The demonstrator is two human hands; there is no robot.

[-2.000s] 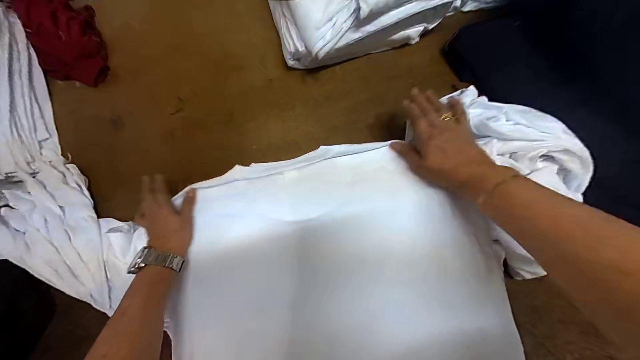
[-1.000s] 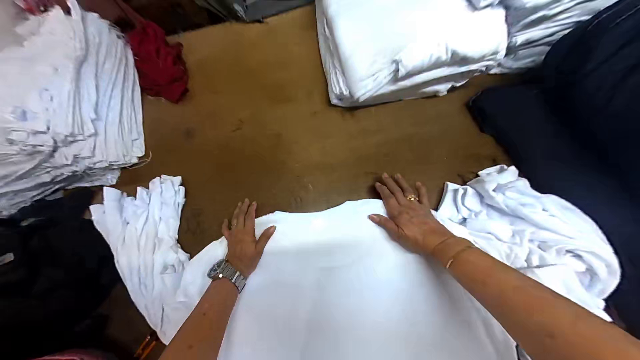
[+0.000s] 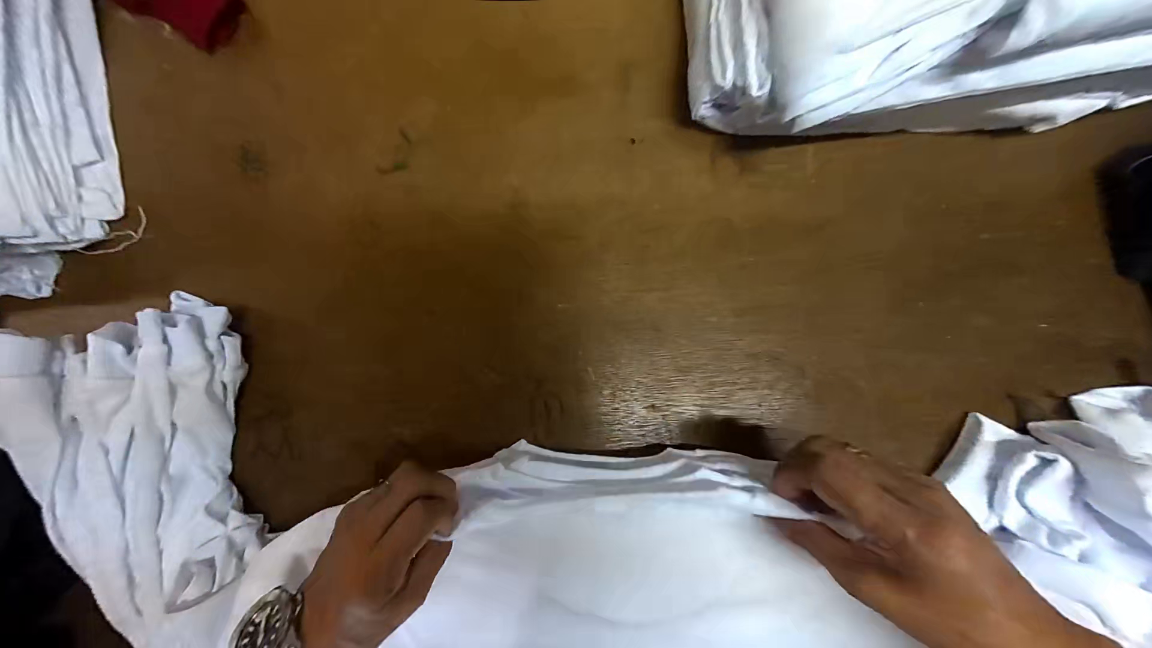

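A white garment (image 3: 648,576) lies spread at the bottom middle, its upper edge raised in a fold between my hands. My left hand (image 3: 387,549), with a metal watch at the wrist, pinches the cloth at the left end of that edge. At the right end my right hand (image 3: 886,531) grips the cloth between thumb and fingers. Gathered white sleeves with cuffs (image 3: 144,450) lie to the left of my left hand. More crumpled white fabric (image 3: 1071,504) lies to the right of my right hand. The garment's lower part is out of view.
The brown table (image 3: 468,225) stretches beyond the garment. A stack of folded white cloth (image 3: 900,63) is at the back right, another white pile (image 3: 54,135) at the back left. A red cloth (image 3: 193,18) shows at the top left, a black object (image 3: 1127,216) at the right edge.
Both hands, flat on the garment with fingers spread before, have closed on its upper edge, and that edge is lifted into a fold. The view has shifted closer to the table.
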